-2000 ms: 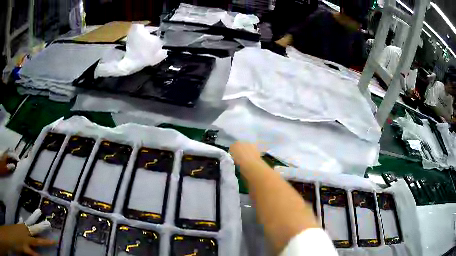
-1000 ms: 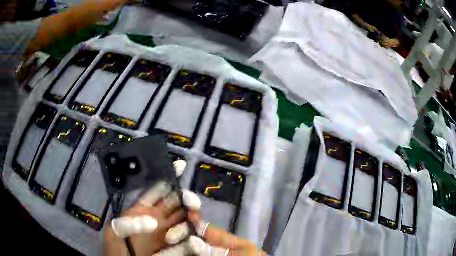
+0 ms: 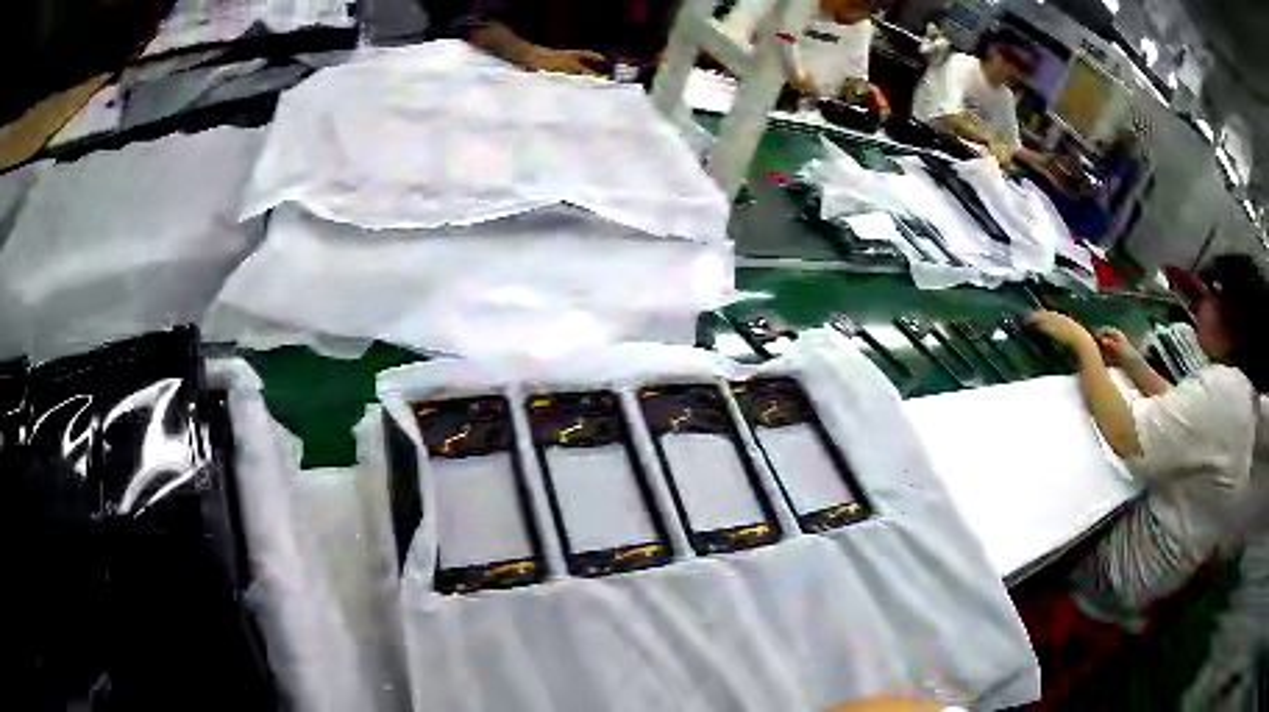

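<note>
Several black phone frames [image 3: 597, 480] lie in one row in the cloth-lined tray in front of me, with yellow-orange marks at both ends. The white liner [image 3: 668, 626] runs wrinkled over the tray's near part. A black glossy tray [image 3: 118, 556] stands at the lower left, beside the liner's edge. A small strip of skin [image 3: 898, 705] shows at the bottom edge, probably my right hand or arm; its fingers are cut off. My left hand is out of the picture.
White sheets [image 3: 473, 146] cover a stack behind the frames. Green matting [image 3: 891, 295] holds small dark parts at the right. A person [image 3: 1183, 417] reaches over the bench at the right; other people sit further back. A pale post [image 3: 717, 98] stands behind.
The view has swung right. The left tray's frames are no longer visible; a black glossy tray shows there. The hands and the dark housing they held have left the view, except the skin strip.
</note>
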